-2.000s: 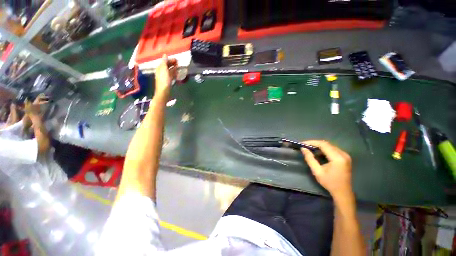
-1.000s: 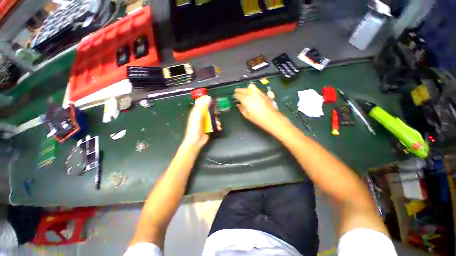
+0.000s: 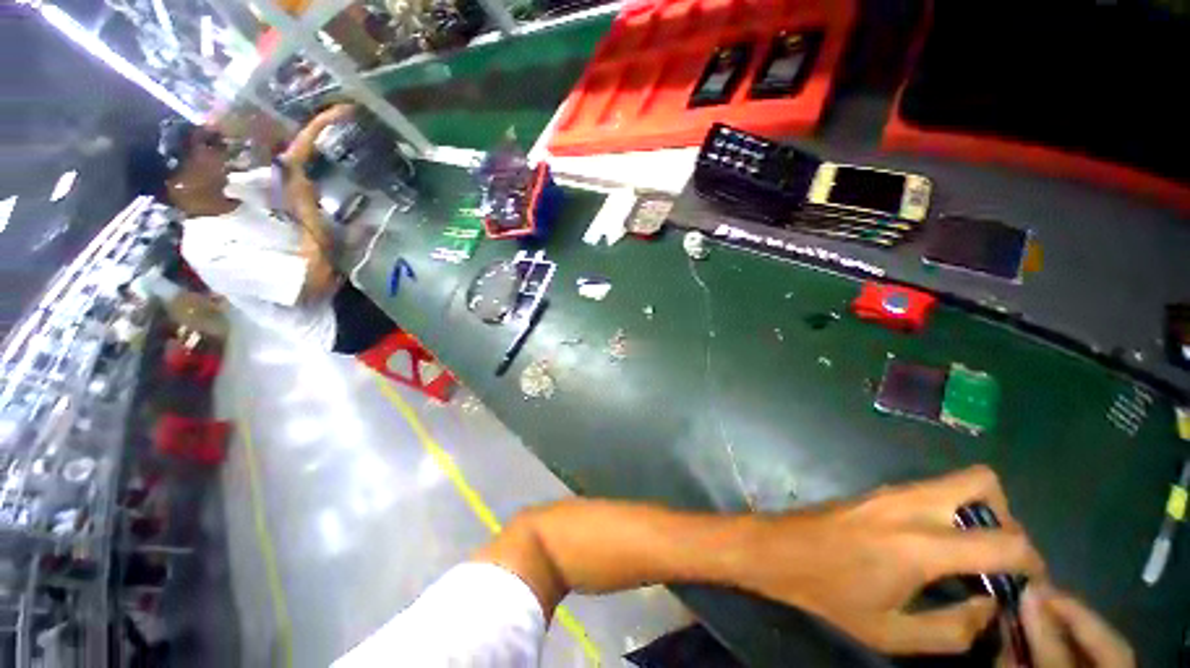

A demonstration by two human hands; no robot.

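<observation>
My left hand point(image 3: 914, 561) reaches in from the bottom and grips a slim, dark, shiny part point(image 3: 994, 555), which looks like a phone part seen edge-on. My right hand point(image 3: 1077, 636) is cut off at the bottom right corner; its fingers hold the lower end of the same part. The fingers hide most of the part. An LCD module with a dark face point(image 3: 910, 390) and a green board point(image 3: 970, 398) lies on the mat beyond my hands.
A red block point(image 3: 895, 305) lies behind the module. Stacked gold-edged phones point(image 3: 868, 196) and black keypads point(image 3: 750, 170) stand by a red tray point(image 3: 626, 105). Screws point(image 3: 536, 379) lie at left. A yellow-banded stick point(image 3: 1168, 522) is at right. Another person point(image 3: 248, 248) sits far left.
The view has swung left. My right hand has moved from the back of the mat to my left hand. The yellow piece seen in my left hand no longer shows; a dark part does.
</observation>
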